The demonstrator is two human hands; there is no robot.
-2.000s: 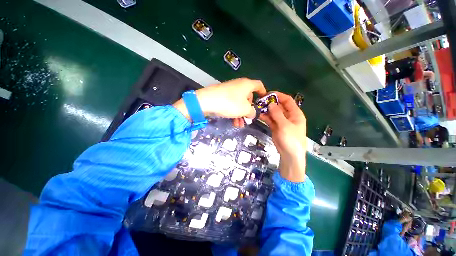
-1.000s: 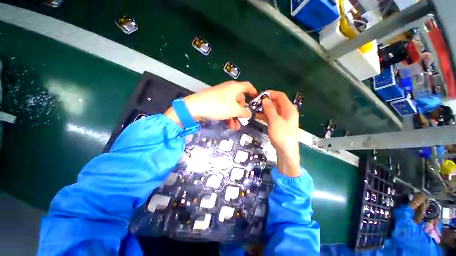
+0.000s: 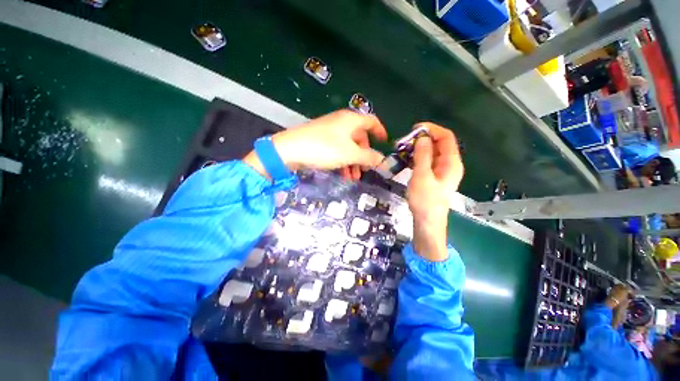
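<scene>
My right hand (image 3: 435,167) pinches a small electronic unit (image 3: 408,141), black with a bright rim, above the back edge of the tray. My left hand (image 3: 324,143), with a blue band at the wrist, is just left of it; its fingertips seem to hold a small grey-white part (image 3: 391,164) beside the unit. Its far side is hidden, and contact between part and unit is unclear. Below my hands, a shiny clear insert tray (image 3: 298,268) holds rows of pale parts (image 3: 305,291) under strong glare. It lies on a black carrier tray (image 3: 240,134).
Several units (image 3: 317,70) lie on the dark green belt (image 3: 261,45) beyond a pale rail (image 3: 142,53). A metal post (image 3: 581,206) crosses at right. A second black pocket tray (image 3: 553,305) and another person's blue sleeve (image 3: 599,338) are at far right. Blue bins stand beyond.
The right hand has tilted the unit and moved slightly right of the left hand. The grey-white part now shows between the hands. The view has shifted a little.
</scene>
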